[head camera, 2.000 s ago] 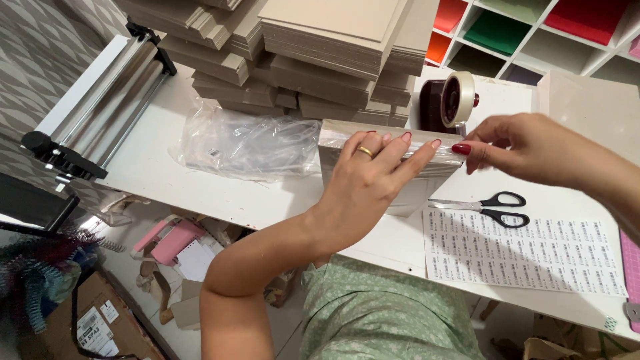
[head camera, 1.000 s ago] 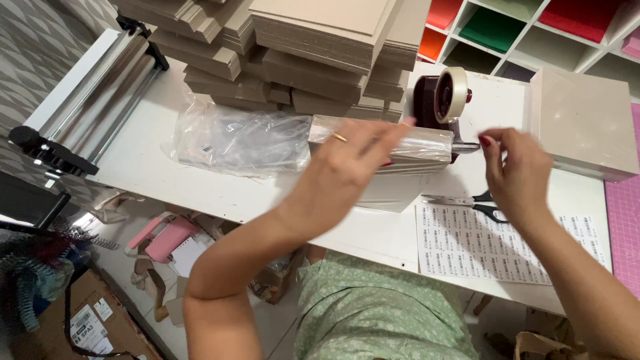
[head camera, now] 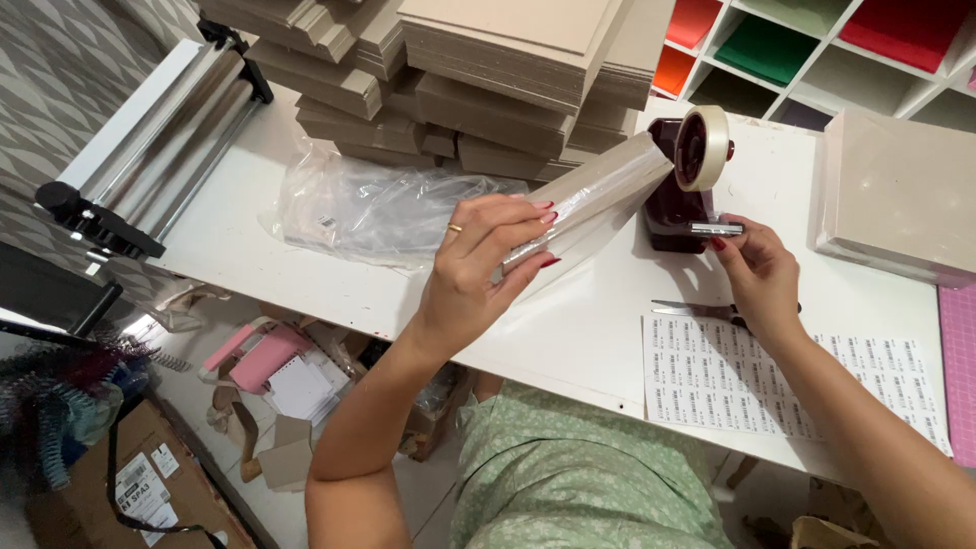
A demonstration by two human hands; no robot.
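My left hand (head camera: 484,263) holds a stack of greyish boards in clear plastic wrap (head camera: 591,194), tilted up to the right with its far end near the dark red tape dispenser (head camera: 675,213). At the cutting edge of that dispenser is my right hand (head camera: 762,271), thumb and fingers pinching the end of the clear tape; a roll of tape (head camera: 703,149) sits on top. Scissors with black handles (head camera: 694,309) lie partly behind my right hand, above a printed sticker sheet (head camera: 717,381). Left of the wrapped stack lies a clear plastic bag (head camera: 381,210).
Piles of greyish board (head camera: 496,69) stand at the back of the white table (head camera: 564,354). A roller machine (head camera: 164,145) occupies the left end. At the right are a wrapped board block (head camera: 900,191) and a pink cutting mat (head camera: 962,366). Cubby shelves (head camera: 816,61) hold coloured sheets behind.
The wrapped stack, lying roughly level a second ago, is now tilted up in my left hand. My right hand has moved to the dispenser's cutting edge.
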